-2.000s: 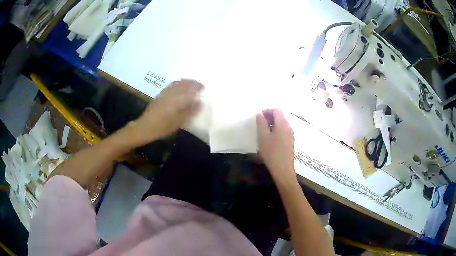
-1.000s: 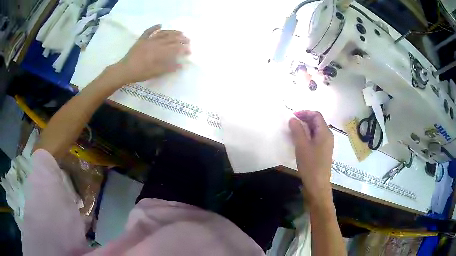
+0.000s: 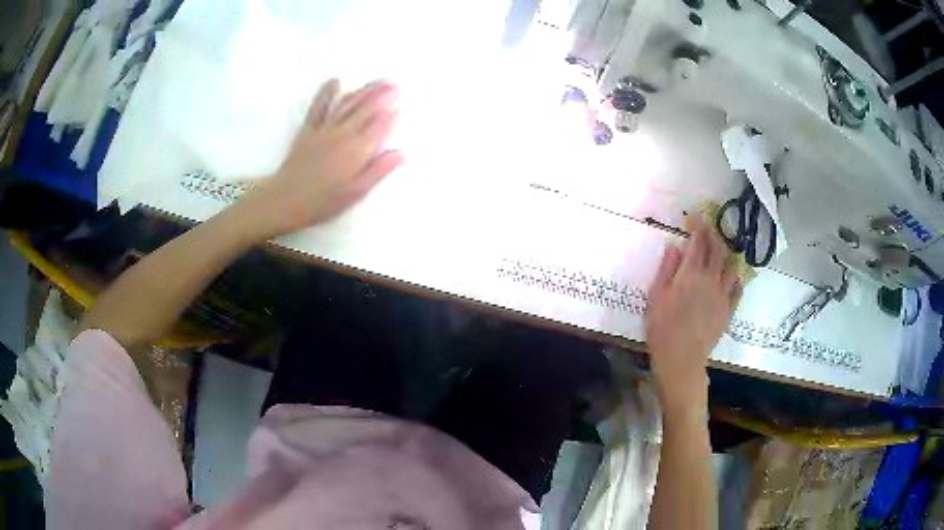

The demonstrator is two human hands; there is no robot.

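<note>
White fabric (image 3: pixel 233 119), washed out by the light, lies on the table at the left; its edges are hard to tell. My left hand (image 3: pixel 347 155) rests on it palm down, fingers spread. My right hand (image 3: pixel 696 295) is at the right, its fingers over the small tan piece (image 3: pixel 743 271) and partly hiding it. I see no grip on it. Black shears (image 3: pixel 747 226) lie just beyond these fingers, beside a white strip (image 3: pixel 754 166). The presser foot area (image 3: pixel 595 98) is glaring and unclear.
The white sewing machine (image 3: pixel 818 145) stands at the right. A small silver tool (image 3: pixel 813 305) lies near the printed ruler markings (image 3: pixel 569 285). White pieces hang over a blue bin (image 3: pixel 52 150) at the upper left. More white pieces (image 3: pixel 36 362) are at the lower left, beside a yellow frame bar (image 3: pixel 52 274).
My right hand has let go of the fabric near the table's front edge and moved right to the tan piece. The fabric no longer hangs over that edge. My left hand stays flat at the left.
</note>
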